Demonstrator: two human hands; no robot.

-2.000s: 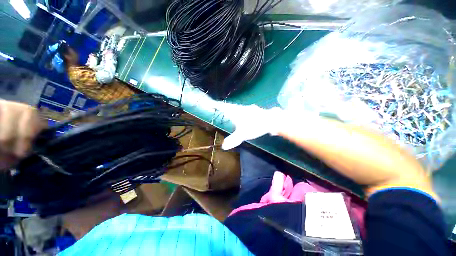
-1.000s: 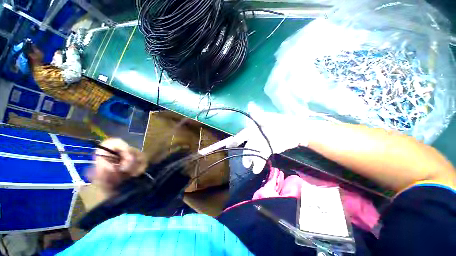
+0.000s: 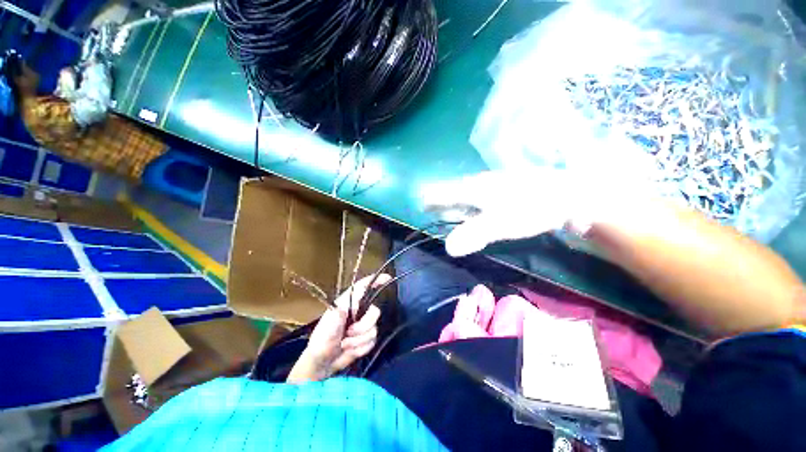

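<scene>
My left hand [image 3: 340, 334], bare, is closed around several black cables [image 3: 399, 256] at the bottom centre. Pale-tipped ends stick up from it in front of the carton. My right hand [image 3: 517, 205], in a white glove, is over the bench edge to the right. Thin cable runs from my left hand into the gap between its thumb and fingers; the glove is overexposed and the exact grip is hard to see. A large glossy black cable coil [image 3: 340, 62] lies on the green bench [image 3: 402, 168].
A clear bag [image 3: 513, 115] of blue and white slivers lies at right. An open brown carton [image 3: 256, 265] stands below the bench edge, another [image 3: 203, 349] lower left. A pink cloth [image 3: 477, 316] and badge [image 3: 566, 366] are near my lap. A person [image 3: 84, 132] is at far left.
My left hand has come from the far left to the centre, and the big dark bundle it held is now low and mostly hidden. My gloved right hand has moved right. The view has shifted.
</scene>
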